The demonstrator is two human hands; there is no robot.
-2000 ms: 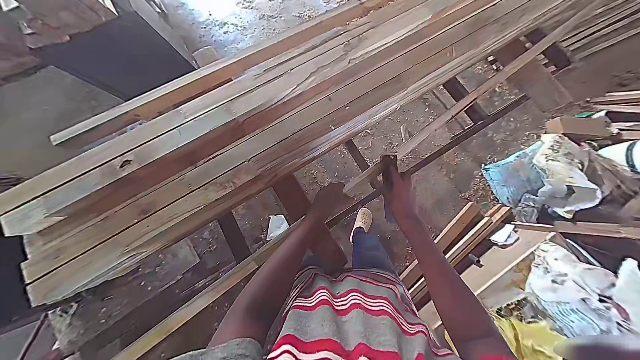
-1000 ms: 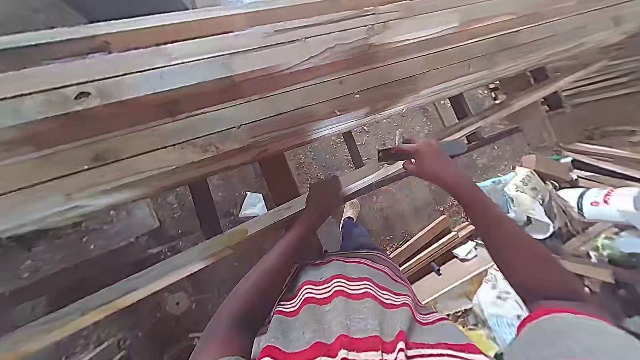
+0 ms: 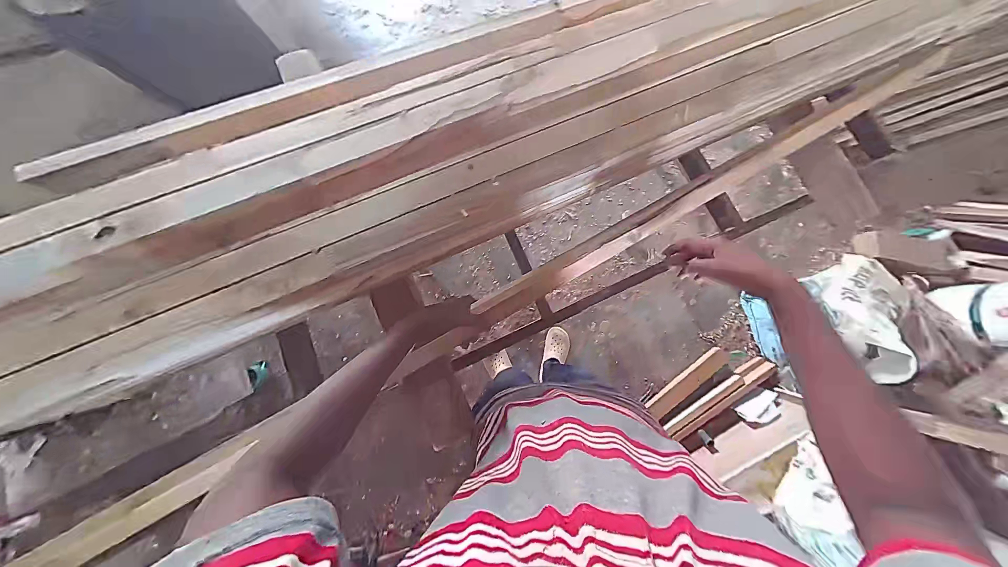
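A long narrow wooden strip (image 3: pixel 630 240) runs diagonally from lower left to upper right, in front of the bench. My left hand (image 3: pixel 445 323) is closed over this strip near the middle of the view. To the right, my right hand (image 3: pixel 709 264) hovers just off the strip, its fingers apart and slightly curled, with no tool visible in it. Beyond both hands lie several long wooden planks (image 3: pixel 488 169) side by side, sloping up to the right.
Dark wooden crosspieces (image 3: pixel 709 189) span the frame below the planks. Short wood offcuts (image 3: pixel 709 394), a white plastic sack (image 3: pixel 866 315) and a white container (image 3: pixel 972 311) lie at the right. More long strips (image 3: pixel 953 94) are stacked at the upper right. My shoes (image 3: pixel 555 350) stand on the littered ground.
My right hand was at the strip with a dark object in it; it is now off the strip, and that object no longer shows. My left hand stays on the strip.
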